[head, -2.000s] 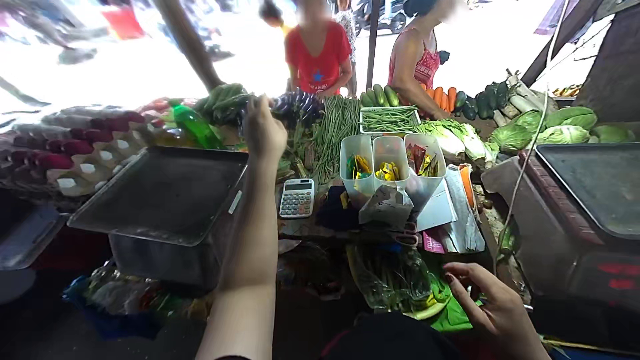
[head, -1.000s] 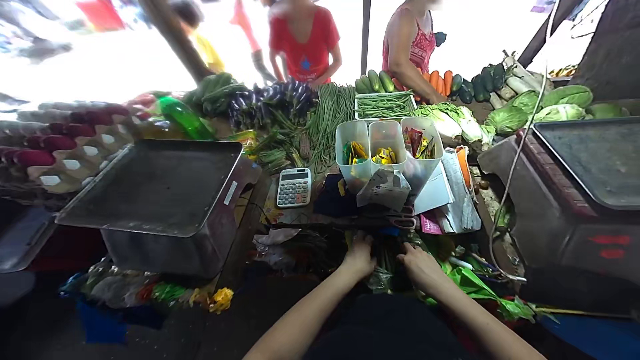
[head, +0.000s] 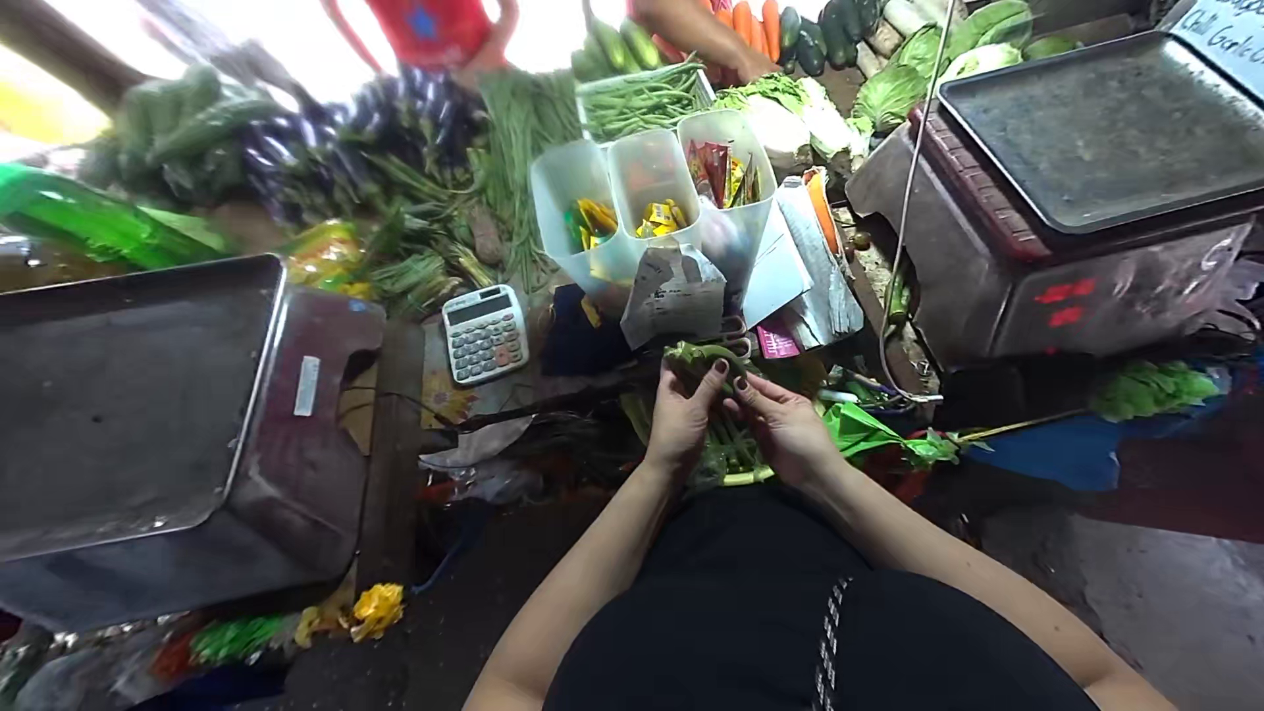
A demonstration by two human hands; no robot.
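My left hand (head: 686, 413) and my right hand (head: 785, 420) are close together in front of my body, both closed on a small bunch of green vegetables (head: 699, 354) whose kind I cannot tell. Below them lies a clear plastic bag (head: 729, 449) with green stalks. Just beyond the hands stand three joined translucent plastic bins (head: 647, 188) with yellow and red sachets, and a crumpled paper (head: 676, 296) leans on their front. A white calculator (head: 486, 334) lies to the left of the bins.
A weighing scale (head: 314, 395) stands at left, another (head: 987, 267) at right with a cable (head: 904, 217) beside it. Eggplants (head: 415, 114), long beans (head: 533, 148), a tray of green beans (head: 647, 102), cabbages (head: 894, 96) and a green bottle (head: 94, 222) lie beyond. Two people stand across the stall.
My left hand, earlier raised over the produce, came down beside my right hand by the bag. Both hands now hold the green bunch above it. The view has tilted down.
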